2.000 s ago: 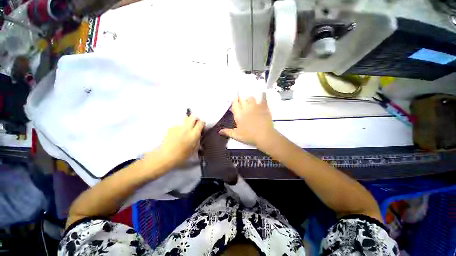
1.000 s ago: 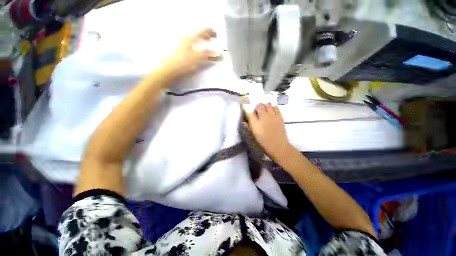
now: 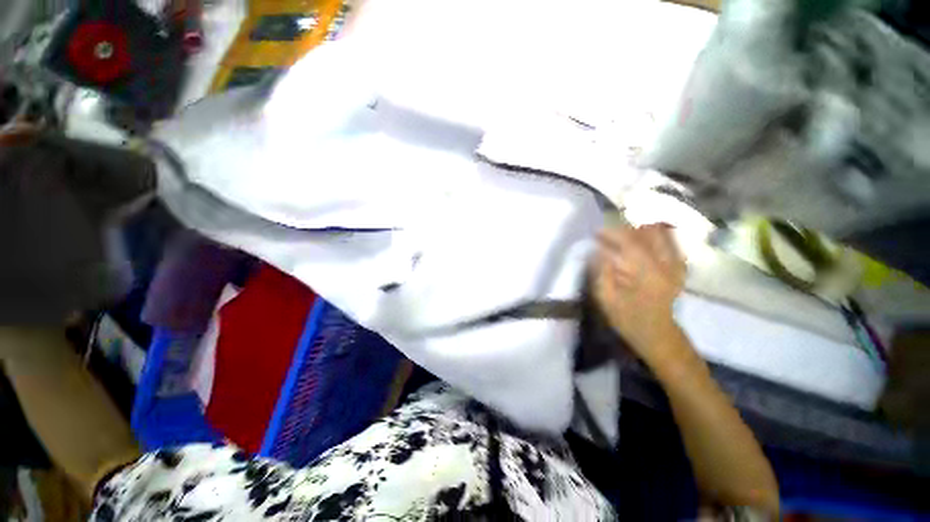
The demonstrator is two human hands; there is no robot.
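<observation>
The garment panel [image 3: 510, 245], white side up with dark edges, spreads over the table and hangs over its front edge. A brown-grey strip [image 3: 535, 310] crosses it. My right hand [image 3: 640, 285] grips the panel's right edge beside the machine head, with dark fabric under the fingers. My left arm reaches to the far left. A dark brown-grey cloth piece [image 3: 61, 229] is at the end of that arm and hides most of my left hand, so its grip cannot be told. The blurred sewing machine head [image 3: 755, 112] is at upper right; the needle is not clear.
A yellow-green tape roll [image 3: 793, 253] and thin pens [image 3: 865, 331] lie right of the machine. The table's dark front edge [image 3: 755, 393] runs below. A blue basket [image 3: 306, 382] with red cloth [image 3: 255, 352] stands below left. A yellow striped item [image 3: 275, 36] lies at the back left.
The view has swung left. My left hand has moved from near the machine to the far left, where dark cloth now shows. My right hand stays at the panel's right edge.
</observation>
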